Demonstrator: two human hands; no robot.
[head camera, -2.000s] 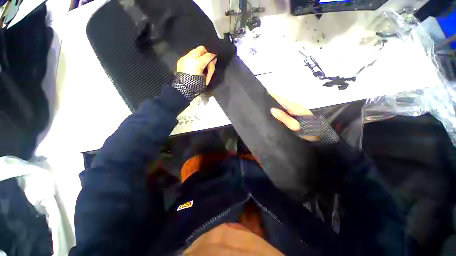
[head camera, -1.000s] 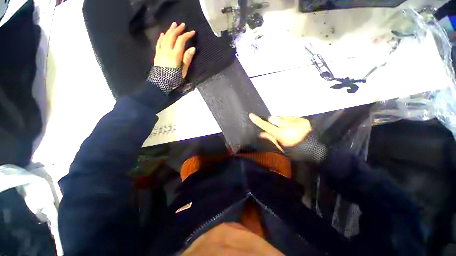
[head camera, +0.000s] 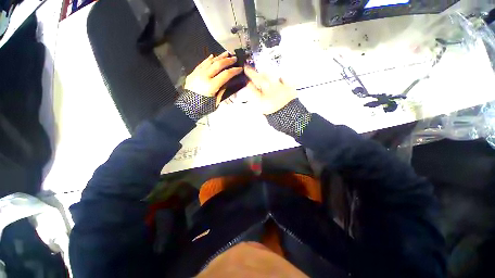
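A large black ribbed back panel (head camera: 127, 70) lies on the table left of the needle, with a camouflage webbing (head camera: 172, 64) across it. My left hand (head camera: 211, 76) rests on the panel's right edge, fingers pressing dark material beside the presser foot (head camera: 251, 54). My right hand (head camera: 270, 91) is just right of it, fingertips at the same dark edge by the needle. The fingertips partly hide the edge, and glare blurs the needle area. The long grey-black strip is not visible now.
The sewing machine's control panel (head camera: 380, 10) with a lit screen is at the top right. Black tangled bits (head camera: 384, 101) lie on the white table (head camera: 336, 117). A clear plastic bag (head camera: 461, 122) is at the right, a white plastic bag (head camera: 38, 203) at the lower left.
My right hand has moved from the long strip near the table's front edge up to the needle. My left hand has moved from the panel's face to its edge. The strip has left view.
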